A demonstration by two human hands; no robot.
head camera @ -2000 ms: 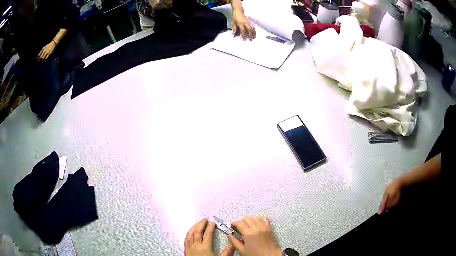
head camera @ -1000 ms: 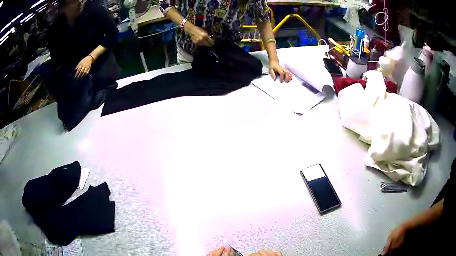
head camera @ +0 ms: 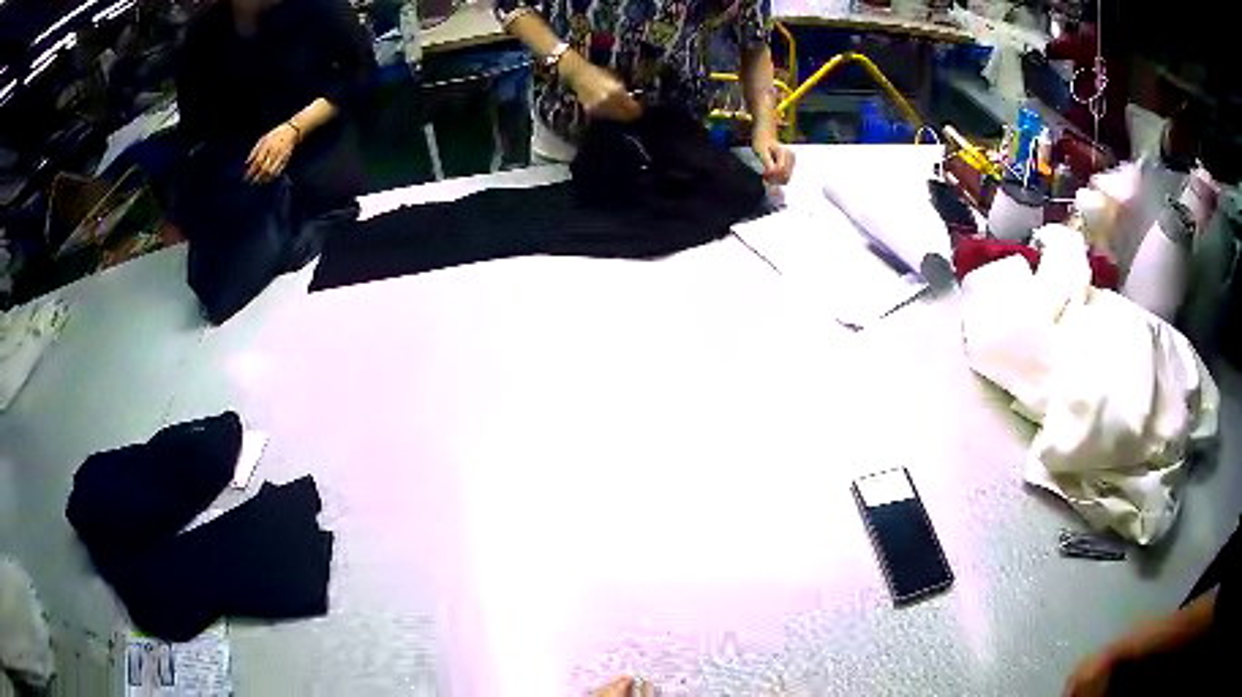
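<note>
A small part of a hand, likely my left hand [head camera: 620, 688], shows at the bottom edge; the rest is cut off, and what it holds cannot be told. My right hand is out of the picture. The large pale table [head camera: 613, 449] lies in front. A black phone [head camera: 906, 545] with a light patch lies on it at right. A folded dark garment [head camera: 225, 565] lies at left, with a white tag [head camera: 249, 459] by it and a printed sheet [head camera: 177, 665] partly under it.
Two people stand opposite; one handles dark trousers [head camera: 463, 234] beside white sheets [head camera: 831, 266]. Cream cloth [head camera: 1103, 388], a small dark metal tool [head camera: 1092, 546], dark red cloth [head camera: 992, 255] and a pen cup [head camera: 1015, 214] are at right. Another person's hand [head camera: 1110, 670] is at lower right.
The view has tilted up, so my hands have dropped almost out of the picture, along with the small metal tool between them. The person opposite has drawn a hand back from the sheets.
</note>
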